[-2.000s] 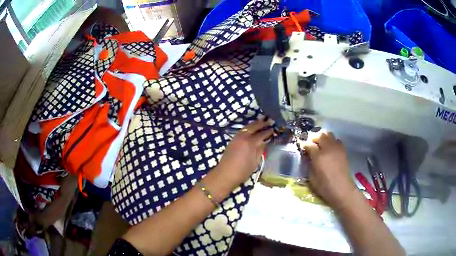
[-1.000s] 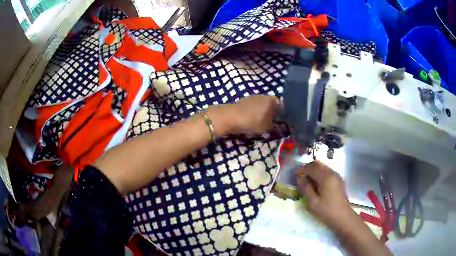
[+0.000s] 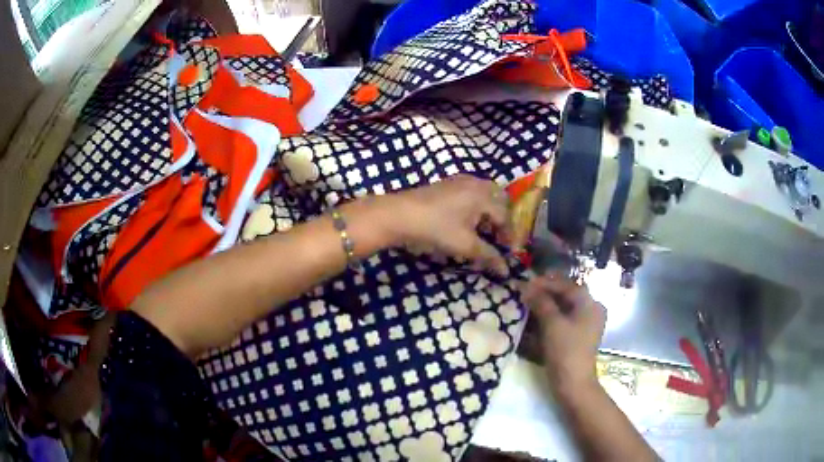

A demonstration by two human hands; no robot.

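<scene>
The navy and cream printed garment panel (image 3: 379, 361) lies spread left of the sewing machine (image 3: 714, 198). My left hand (image 3: 456, 217) lies over the panel, its fingertips gripping the cloth near its right edge. My right hand (image 3: 562, 316) is just right of it, with thumb and fingers pinched at the same edge. A bit of orange-red strip shows between the fingers and the machine head. The lit needle area (image 3: 592, 271) is right of and slightly above my right fingertips. The exact edge held is partly hidden by my fingers.
A heap of orange, white and navy pieces (image 3: 154, 244) lies at left by a cardboard box (image 3: 54, 117). Blue bins (image 3: 632, 45) stand behind the machine. Snips (image 3: 711, 352), red strips (image 3: 694, 383) and dark-handled scissors (image 3: 750, 370) lie at right.
My left hand has come down from beside the machine head to the panel edge. My right hand has moved slightly left and up to meet it. The view has shifted, placing the machine farther right.
</scene>
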